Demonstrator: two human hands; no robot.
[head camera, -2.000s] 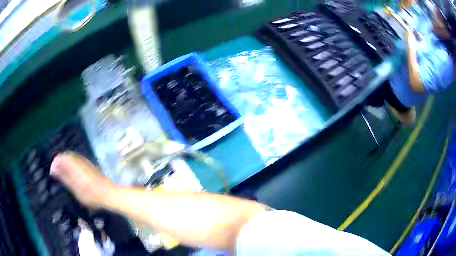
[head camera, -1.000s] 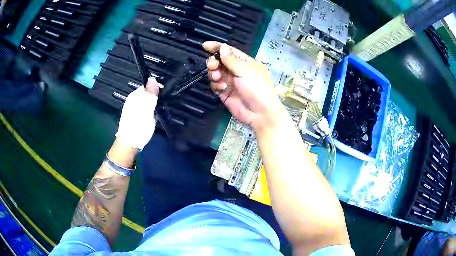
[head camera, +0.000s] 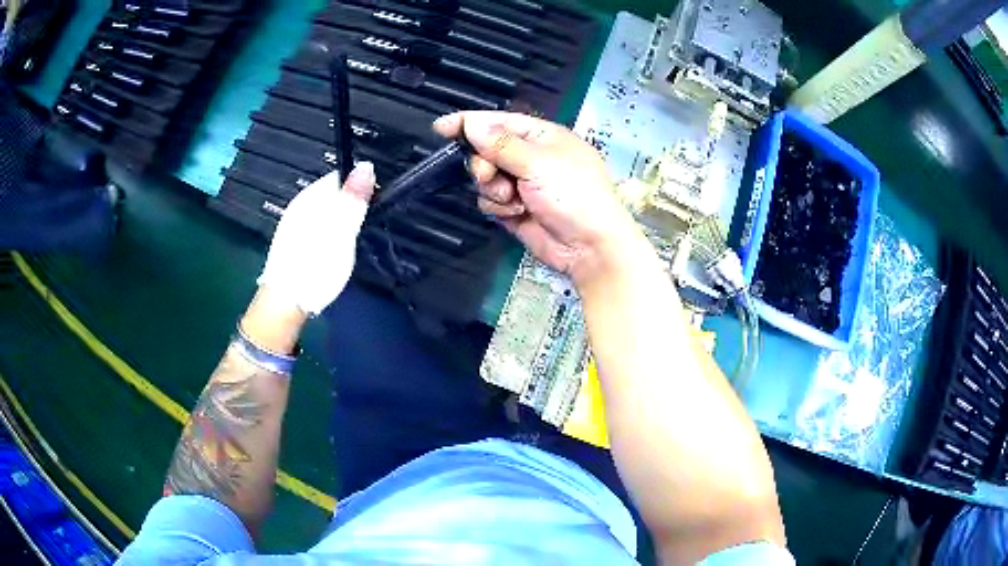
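A slim black stick assembly (head camera: 342, 116) with arms splayed apart is held over the black product tray. My left hand (head camera: 314, 243), in a white glove, grips it where the arms meet; one arm points up and away, another slants right. My bare right hand (head camera: 533, 182) holds the end of the slanting arm (head camera: 422, 171) between thumb and fingers. Whether a small part is also in these fingertips is hidden. Thin dark pieces hang below my left hand, too blurred to tell apart.
The product tray (head camera: 256, 155) holds rods in its slots. The silver-grey assembly jig (head camera: 619, 88) stands right of it, with an air hose and yellow block (head camera: 588, 404). Beyond are the blue parts bin (head camera: 865, 238), crinkled plastic film (head camera: 873, 376) and another tray (head camera: 967, 376). A person's dark-clothed leg shows left.
Two seconds ago my right arm reached across the black tray. Since one second ago, the upright arm of the stick has swung more vertical; both hands keep their hold.
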